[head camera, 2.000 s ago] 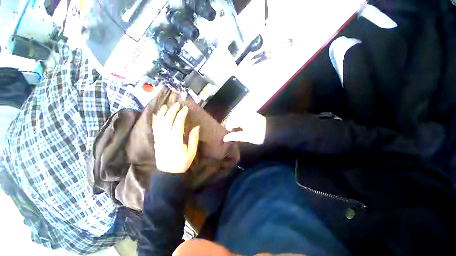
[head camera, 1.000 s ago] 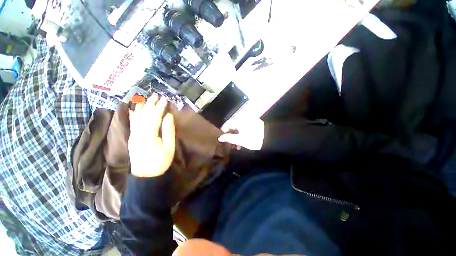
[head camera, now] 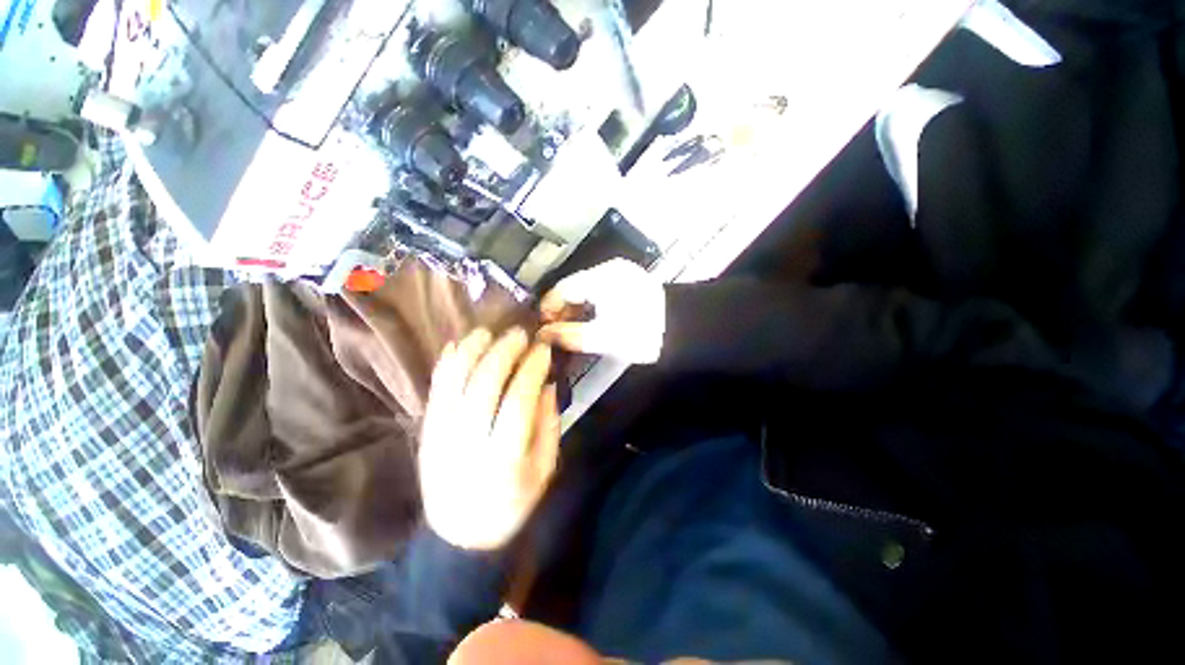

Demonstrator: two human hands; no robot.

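Brown fabric point(head camera: 318, 455) lies bunched in front of the sewing machine, its upper edge under the needle area beside an orange-red spot point(head camera: 365, 279). My left hand point(head camera: 491, 435) lies flat on the fabric's right part, fingers pointing at the machine. My right hand point(head camera: 604, 312) pinches the fabric's right edge between thumb and fingers, close to my left fingertips. Plaid fabric point(head camera: 98, 442) in blue, white and black hangs in a heap at the left, touching the brown fabric.
The white machine head point(head camera: 293, 221) bears red "BRUCE" lettering and black knobs point(head camera: 468, 78). A black phone-like rectangle point(head camera: 617, 244) lies partly behind my right hand. A small slim tool point(head camera: 693, 153) lies on the white table point(head camera: 780, 156). Dark cloth with white curved shapes point(head camera: 916, 137) is at the right.
My left hand has moved right and down, off the needle area. My right hand has moved up and left, now partly covering the black rectangle. The brown fabric's right part has shifted, exposing some table edge.
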